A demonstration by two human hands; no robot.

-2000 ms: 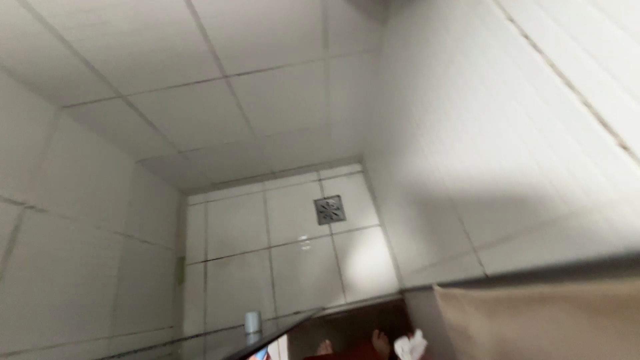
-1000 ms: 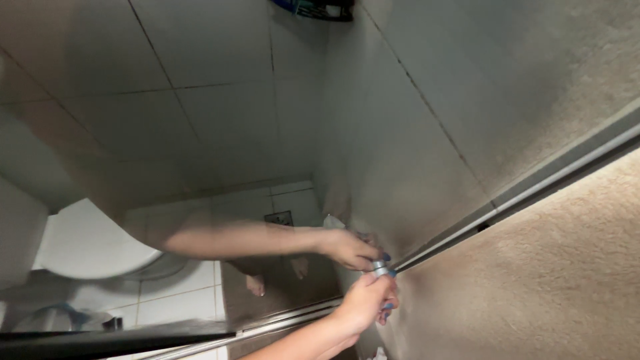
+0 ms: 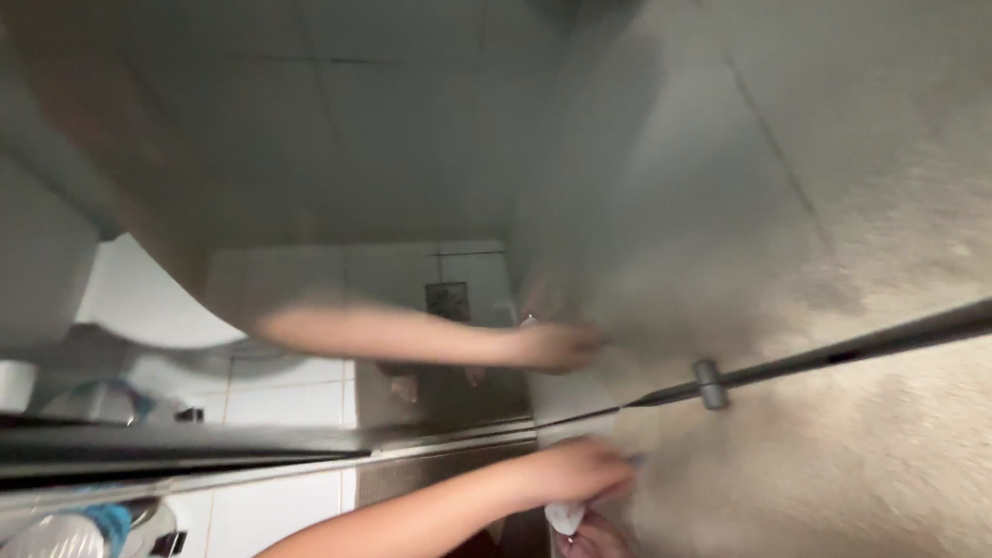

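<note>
Blurred, my left hand (image 3: 593, 469) reaches in from the lower left beside a dark glossy glass panel (image 3: 434, 186). A small blue spot shows at its fingertips; whether it is a held thing or part of the hand, I cannot tell. Just below, my right hand (image 3: 597, 539) is partly cut off by the bottom edge, with a crumpled white tissue or cloth (image 3: 564, 518) at its fingers. The panel mirrors my left arm and hand. A small metal knob (image 3: 713, 395) sits on the panel's dark edge, right of and above my hands, touched by neither.
A dark edge strip (image 3: 891, 341) runs to the right beside a beige textured surface (image 3: 852, 465). White floor tiles (image 3: 271, 511) and a round item with blue trim (image 3: 66, 535) lie at lower left. The panel shows a toilet, floor drain and bare feet.
Both hands were together at the metal knob one second ago; now they are off it, lower and to the left. Two seconds ago neither hand was plainly visible. The view has shifted.
</note>
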